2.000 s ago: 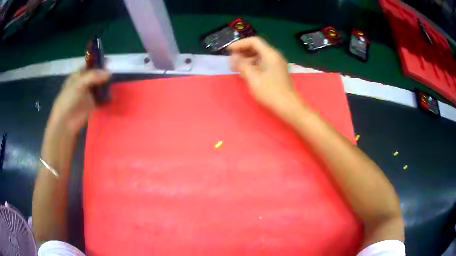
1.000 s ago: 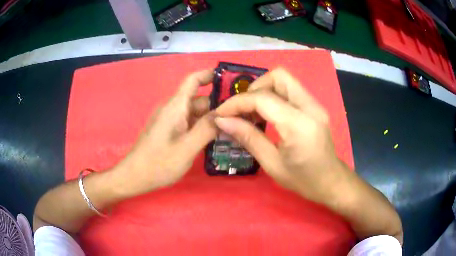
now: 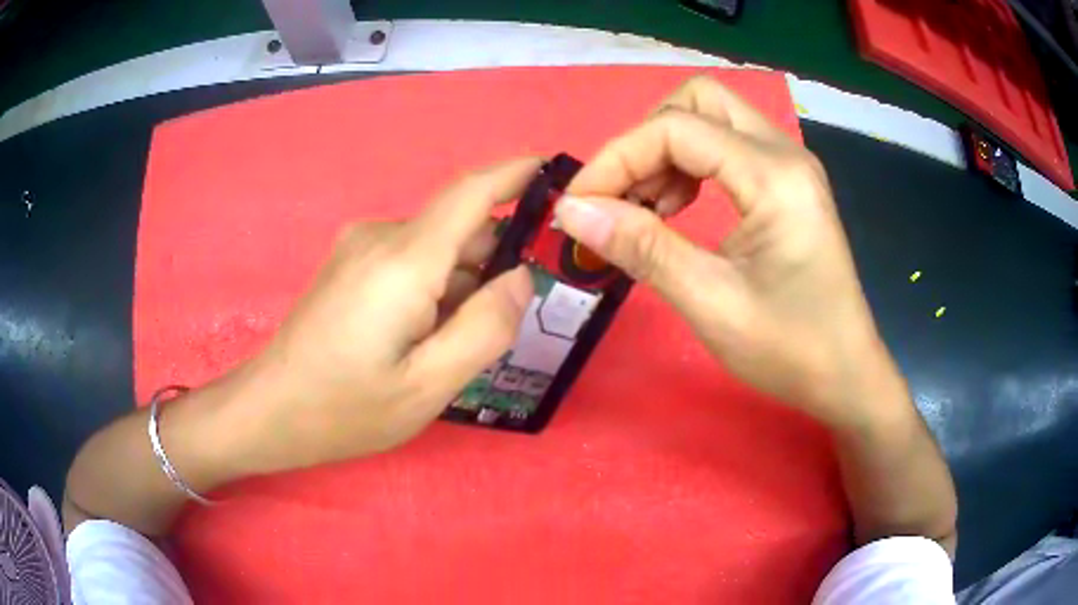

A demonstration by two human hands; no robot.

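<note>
A half-built phone assembly is tilted over the red foam mat, its open back towards me, the red end with the round gold speaker at the top. My left hand holds the phone by its left edge, thumb near the speaker end. My right hand is over the top end, thumb and index finger pinched together at the red area. A tiny pale bit shows at the pinch; what it is cannot be told. The board shows silver plates and green at the lower end.
A white edging strip and metal post lie beyond the mat, with the green conveyor behind. A red compartment tray and another phone are at the upper right. Yellow scraps lie right. A pink fan is lower left.
The phone has come from the left onto the area over the mat and has since tilted clockwise. My right hand has moved from the phone's middle to its speaker end. Phones on the conveyor have shifted out of view.
</note>
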